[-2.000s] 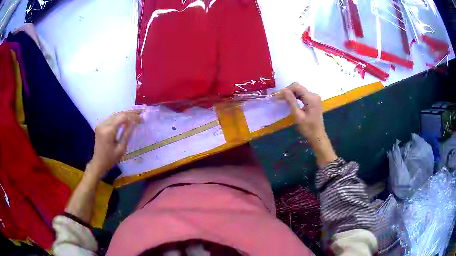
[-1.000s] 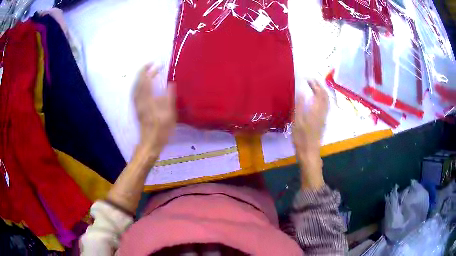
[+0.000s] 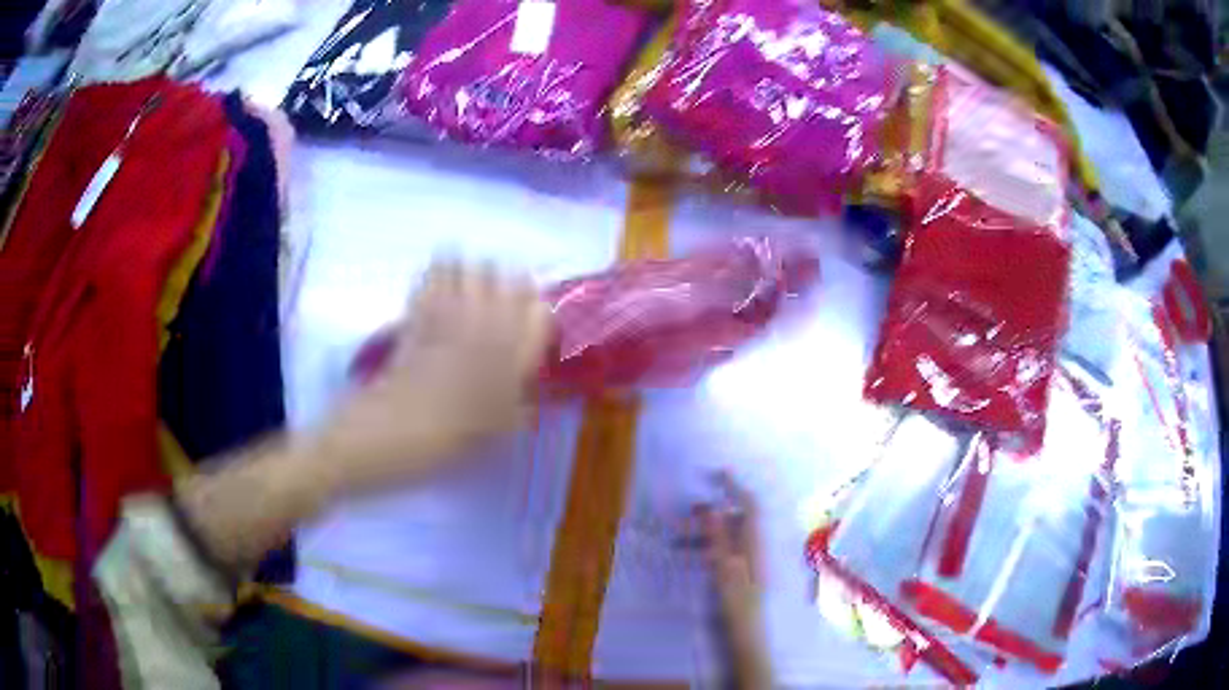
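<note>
A bagged red garment (image 3: 660, 324) lies across the table's middle, blurred, looking narrow and bunched or folded, with glossy film on it. My left hand (image 3: 472, 337) is over its left part and hides some of it; the blur hides whether the fingers grip it. A bit of red shows left of that hand. My right hand (image 3: 728, 532) is blurred, nearer the table's front, apart from the packet, with fingers apart and nothing seen in it.
Red garments (image 3: 101, 310) and a navy garment (image 3: 236, 297) hang over the left side. Purple bagged packets (image 3: 768, 95) lie at the far side. A bagged red packet (image 3: 977, 303) lies at right, beside empty red-banded bags (image 3: 997, 539). Orange tape (image 3: 586, 539) crosses the white table.
The bagged red garment has gone from a flat, broad rectangle to a narrow, bunched shape. My left hand has moved onto it; my right hand is lower and apart. The view now shows the far side.
</note>
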